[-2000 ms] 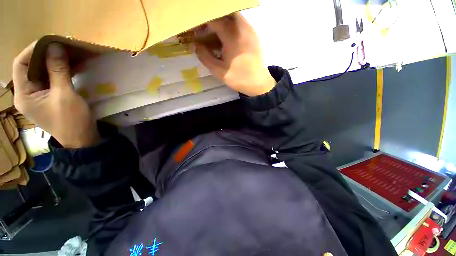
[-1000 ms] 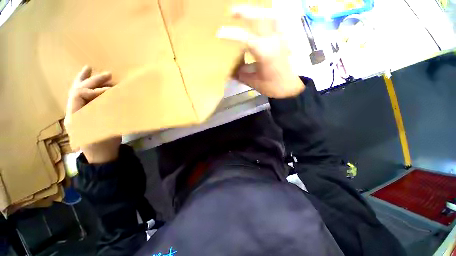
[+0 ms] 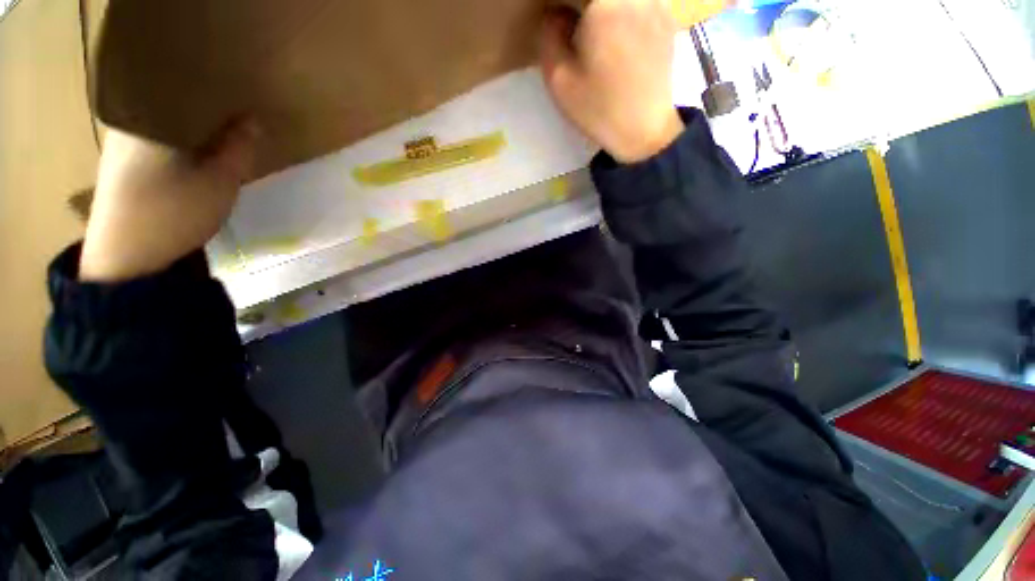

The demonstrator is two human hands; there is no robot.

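Observation:
A large tan-brown bag panel (image 3: 341, 68) spans the top of the view, its darker brown face showing. My right hand (image 3: 619, 80) is bare and grips the panel's right part near the top edge. My left hand (image 3: 170, 199) is bare and blurred at the panel's lower left edge; its fingertips are partly hidden by the panel, which it holds. A small gold-brown openwork logo plate (image 3: 420, 148) lies on the white tabletop (image 3: 306, 204), just above a long strip of yellow masking tape (image 3: 431, 159).
More tan panels (image 3: 40, 250) lie at the left. A dark-headed hammer (image 3: 720, 97), pink-handled snips (image 3: 776, 127) and a tape roll (image 3: 800, 34) lie at the upper right, with the blue tray (image 3: 758, 6) cut off behind. A red-topped grey machine (image 3: 942, 426) stands lower right.
The panel has been raised and turned from its tan face to its darker face, uncovering the logo plate and tape. Both hands have moved up with it.

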